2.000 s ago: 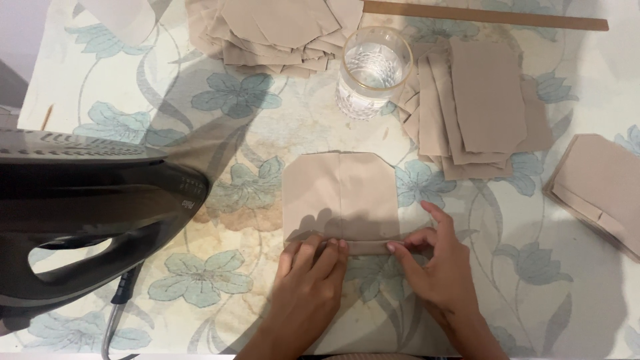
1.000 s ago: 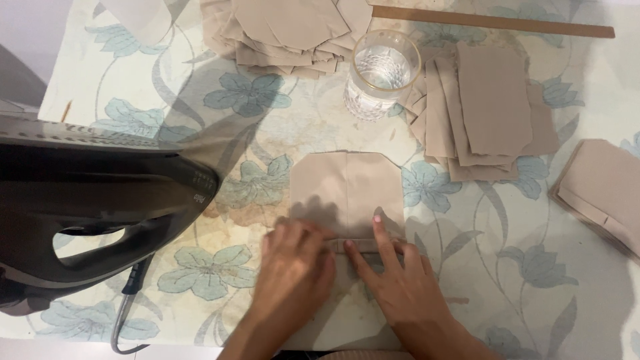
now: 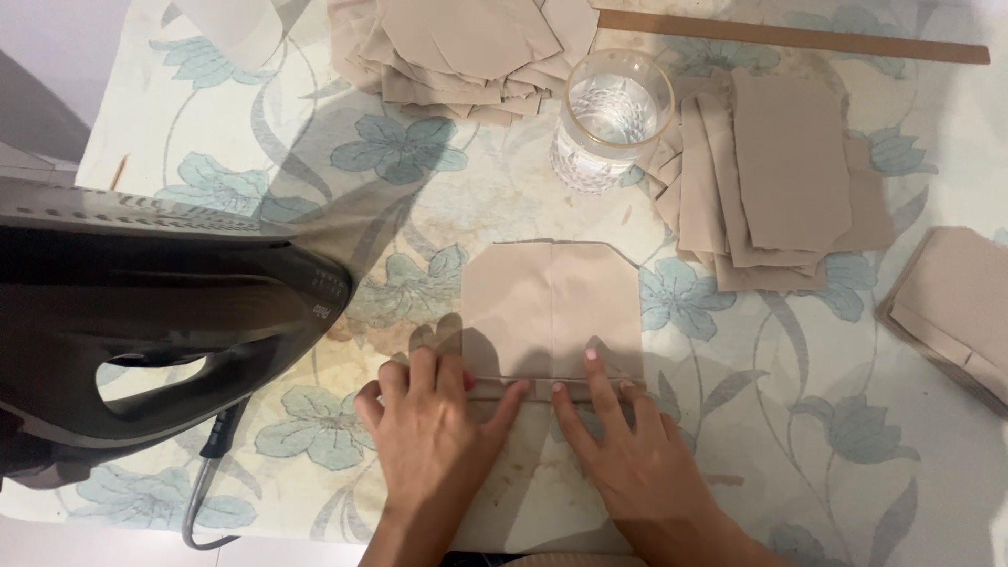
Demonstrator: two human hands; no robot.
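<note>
A beige fabric piece [image 3: 551,307] with angled upper corners and a central seam lies flat in front of me. Its near edge is folded up into a narrow strip. My left hand [image 3: 441,417] rests at the left part of this fold, thumb along the strip near the middle, the other fingers bent. My right hand [image 3: 630,441] presses the right part of the fold with spread fingertips, one of them on the fabric above it. To the left an electric iron [image 3: 173,315] lies with its tip toward the fabric, its soleplate facing away from me.
A gold-rimmed glass of clear liquid [image 3: 610,126] stands beyond the fabric. Stacks of beige pieces lie at the back [image 3: 472,47], back right [image 3: 795,165] and far right [image 3: 957,307]. A brown flat strip [image 3: 787,35] lies behind. The iron's cord [image 3: 193,496] hangs over the near edge.
The near edge, held by the fingers two seconds ago, is now pressed flat under both hands. My right hand has turned palm down with fingers spread; my left thumb has extended along the fold.
</note>
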